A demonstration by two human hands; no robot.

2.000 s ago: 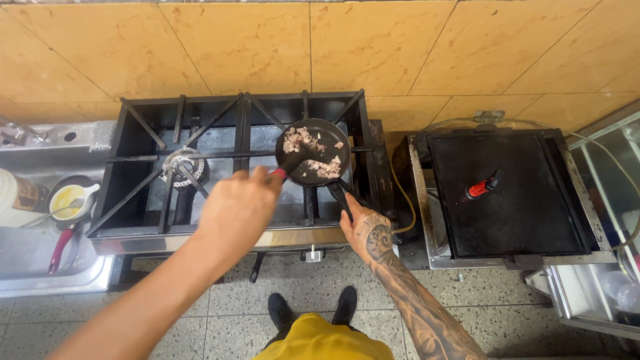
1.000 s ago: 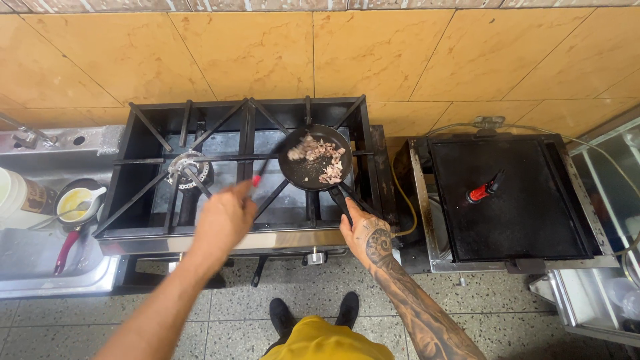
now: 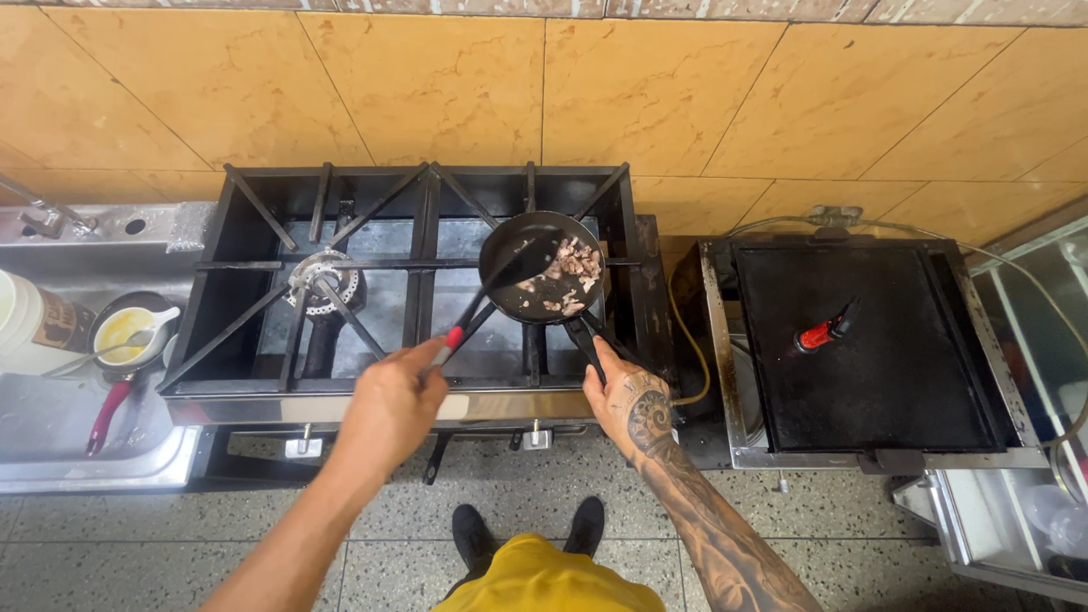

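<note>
A small black frying pan (image 3: 535, 297) sits over the right burner of the gas stove (image 3: 425, 408). My right hand (image 3: 619, 395) grips its black handle (image 3: 585, 340) from the front. Small pieces of browned meat (image 3: 578, 265) lie mostly on the right side of the pan. My left hand (image 3: 398, 399) is closed around a black utensil with a red band, probably a spatula (image 3: 489, 289); its blurred dark head is inside the pan, left of the meat. The end of its handle is hidden in my fist.
Left of the stove is a metal sink (image 3: 161, 463) with a white bucket (image 3: 25, 327), a white bowl of yellow liquid (image 3: 127, 331) and a red-handled pan (image 3: 109, 412). On the right, a black griddle (image 3: 875, 382) carries a red and black object (image 3: 820, 336). A tiled wall (image 3: 646, 93) rises behind.
The utensil's head has moved about in the pan, and the meat, spread to both sides two seconds ago, now lies mainly at the right. My right hand has stayed on the pan handle.
</note>
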